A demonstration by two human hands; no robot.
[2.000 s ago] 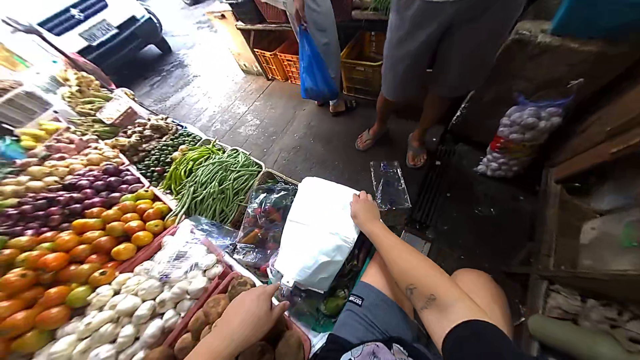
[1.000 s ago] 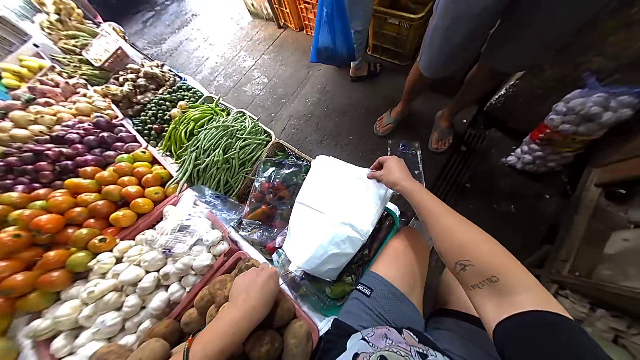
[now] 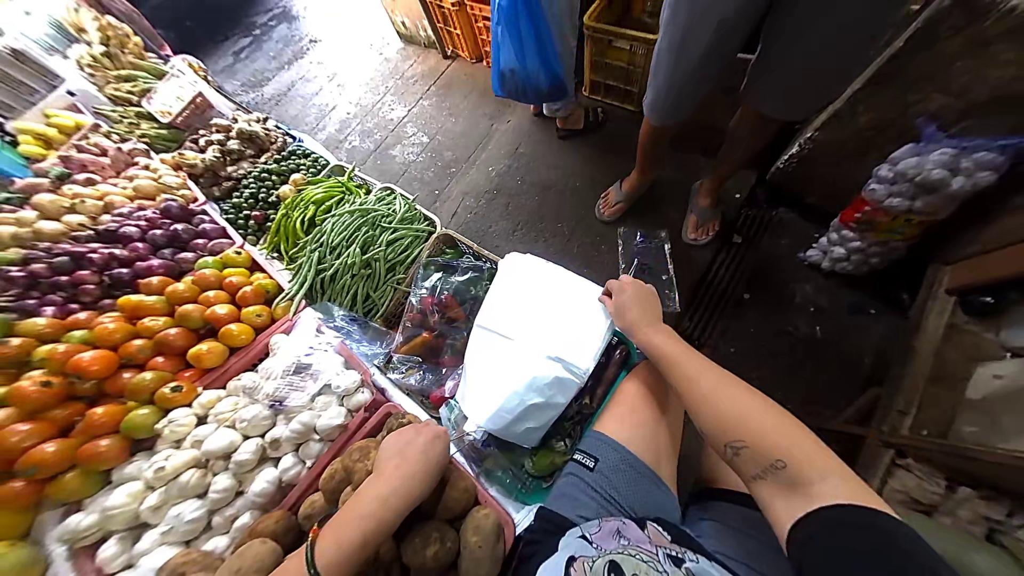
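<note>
A white sheet or flattened bag (image 3: pixel 536 344) lies over the bags and produce by my lap. At its upper right edge, my right hand (image 3: pixel 632 304) has its fingers closed together at a thin strand. My left hand (image 3: pixel 412 460) is above the potatoes (image 3: pixel 432 546), near the lower left corner of the white sheet, with a thin strand at its fingertips. Clear plastic with red and orange peppers (image 3: pixel 436 320) lies left of the sheet. Dark eggplants (image 3: pixel 604 376) show under its right side. What the fingers hold is too thin to name.
Garlic (image 3: pixel 220 444), tomatoes (image 3: pixel 92 364), onions (image 3: pixel 152 244) and green beans (image 3: pixel 364 252) fill trays at left. A person in sandals (image 3: pixel 704 212) stands ahead; another has a blue plastic bag (image 3: pixel 528 52). A netted garlic bag (image 3: pixel 904 196) rests at right.
The view has shifted. The white sheet still lies in the same place among the trays, with both hands near its edges.
</note>
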